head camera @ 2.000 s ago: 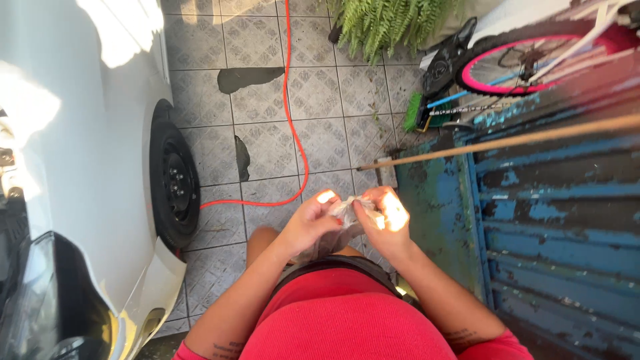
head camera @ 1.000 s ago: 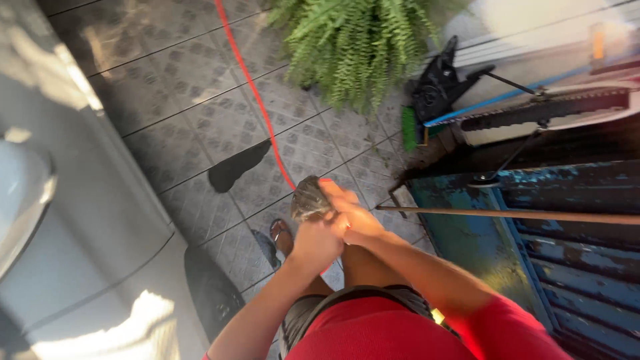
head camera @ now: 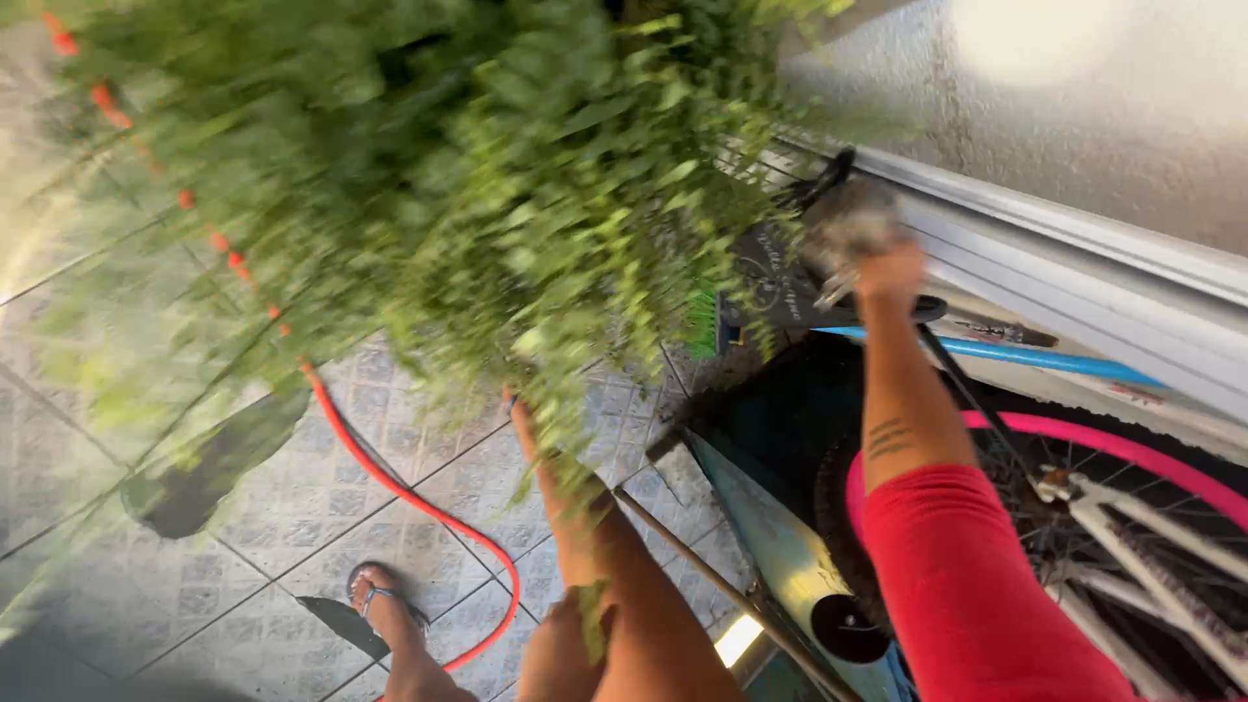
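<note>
My right hand [head camera: 889, 278] reaches out to the upper right, closed around a blurred, greyish crumpled plastic bag [head camera: 850, 226]. The bag is over or against a black item [head camera: 775, 278] bearing pale writing, beside a white ledge; contact is unclear. Left of it, a large green fern [head camera: 526, 185] covers much of the upper view. A green-bristled brush [head camera: 702, 320] shows under the fronds. I cannot make out my left hand in this view.
A bicycle with a pink rim [head camera: 1102, 444] stands below my right arm, near a blue pole [head camera: 1033, 359]. A red hose [head camera: 429, 507] crosses the tiled floor [head camera: 322, 487]. A wooden stick [head camera: 682, 551] and a blue metal panel [head camera: 770, 526] lie by my legs.
Both hands were together at the plastic bag; now my right hand alone holds it, stretched out to the right. The view has moved toward the fern and bicycle, and the car is out of view.
</note>
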